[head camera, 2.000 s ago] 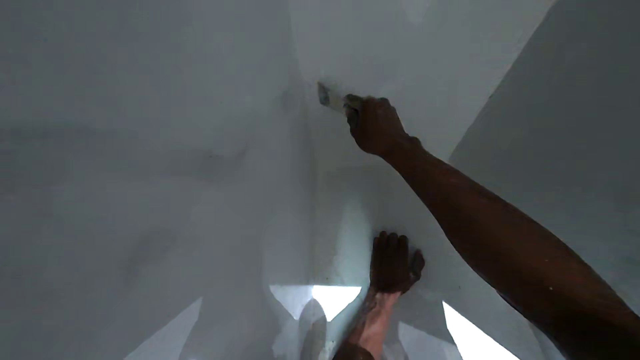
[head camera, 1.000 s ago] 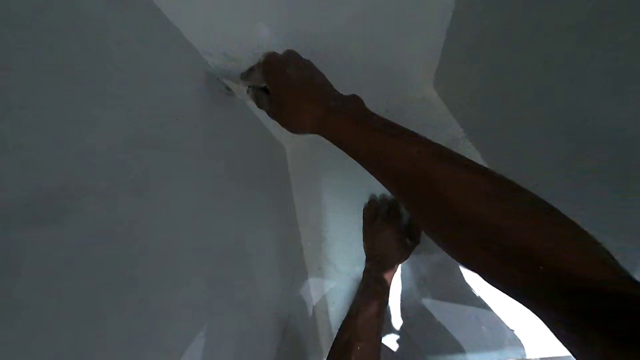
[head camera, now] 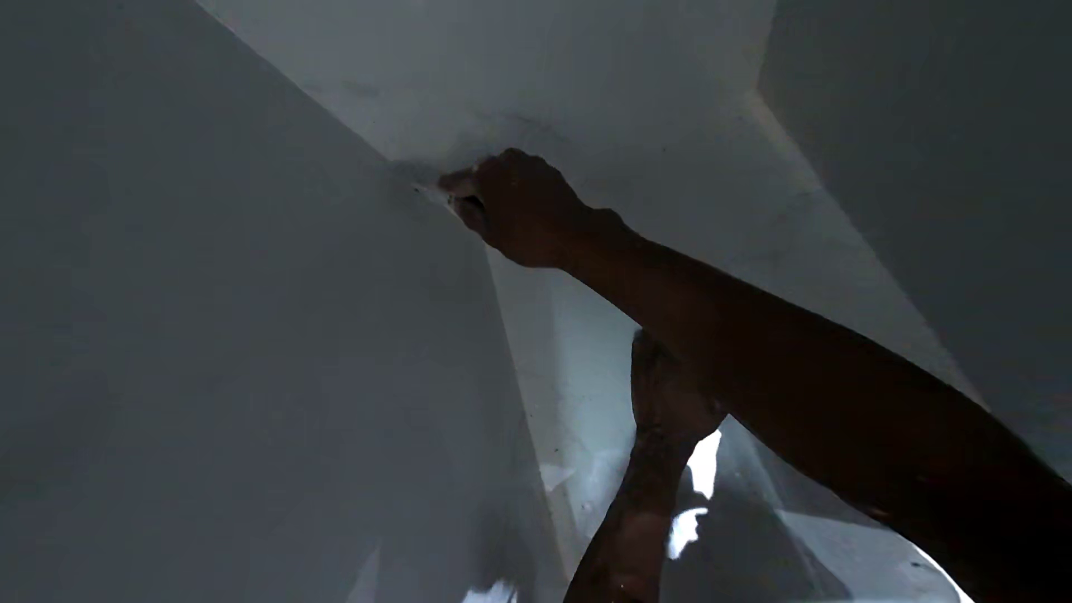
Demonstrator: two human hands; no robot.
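Observation:
My right hand (head camera: 528,205) is raised to the seam where the large grey wall (head camera: 251,335) meets the pale plastered surface (head camera: 653,134). Its fingers are closed on a small scraper (head camera: 431,193), whose light blade touches the corner; most of the tool is hidden by the fingers. Lower down, my left hand (head camera: 670,389) is against the pale narrow wall (head camera: 578,368), partly covered by my right forearm. Its fingers are hidden, so what it holds, if anything, does not show.
A darker wall (head camera: 946,184) rises at the right beyond a slanting edge. The corner line runs down below the scraper. Bright light patches (head camera: 703,465) and shadows lie on the surfaces near the bottom.
Two seconds ago the scraper was on the pale wall with its blade plainly visible; now my right hand has it at the corner. My right forearm now covers the left hand's fingers. The view has shifted.

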